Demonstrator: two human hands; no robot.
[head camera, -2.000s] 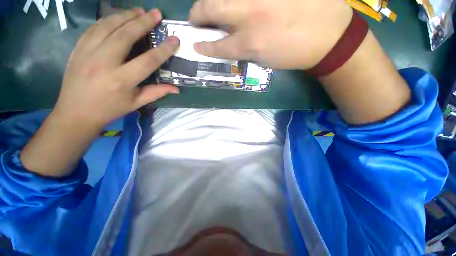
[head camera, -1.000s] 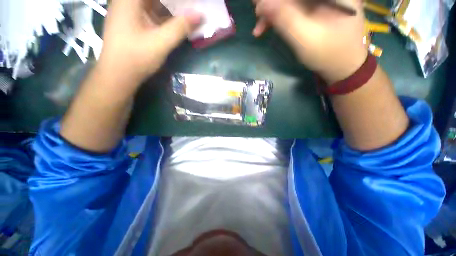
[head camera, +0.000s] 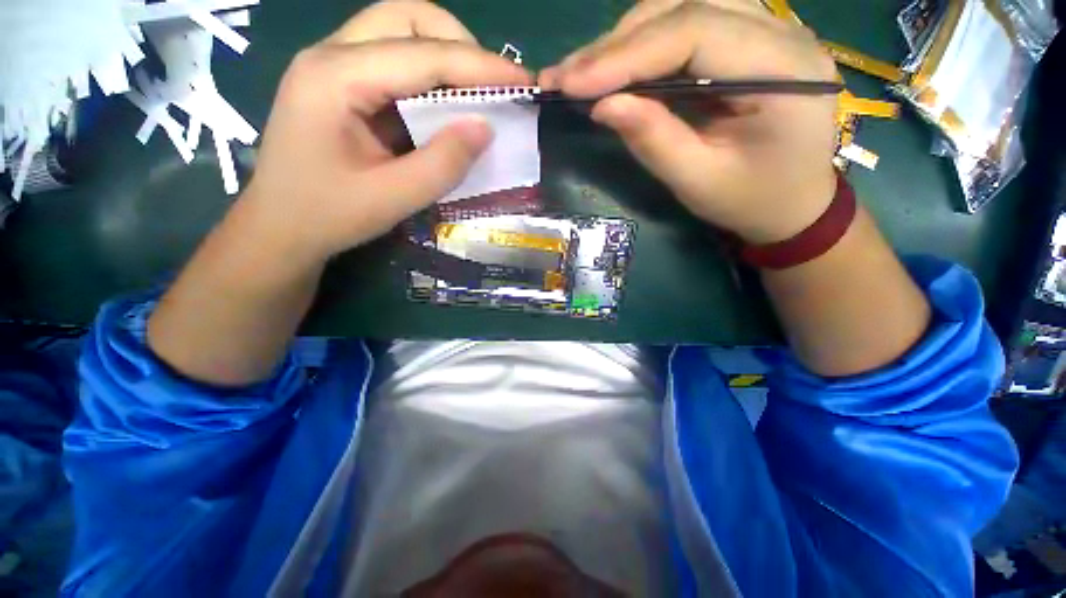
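Observation:
My left hand (head camera: 362, 129) holds a small white sticker sheet (head camera: 497, 158) with a serrated upper edge, thumb on its face. My right hand (head camera: 713, 111) holds dark thin tweezers (head camera: 748, 87), their tip touching the sheet's serrated edge near its right corner. A dark red patterned edge shows below the sheet. The open phone body (head camera: 596, 263) lies flat on the mat just below the sheet, its bright middle crossed by an orange-yellow flex cable (head camera: 509, 240). A green patch is at its lower right.
White backing strips (head camera: 70, 58) are heaped at upper left. Loose flex cables (head camera: 865, 105) lie beyond my right hand, with a clear plastic bag (head camera: 976, 99) to their right. Open phones (head camera: 1038, 356) show at the far right. The green mat's (head camera: 701, 310) near edge lies by my body.
My hands have left the phone body. My left hand now holds the sticker sheet, and my right hand has brought the tweezers to its edge. The phone body sits lower in view.

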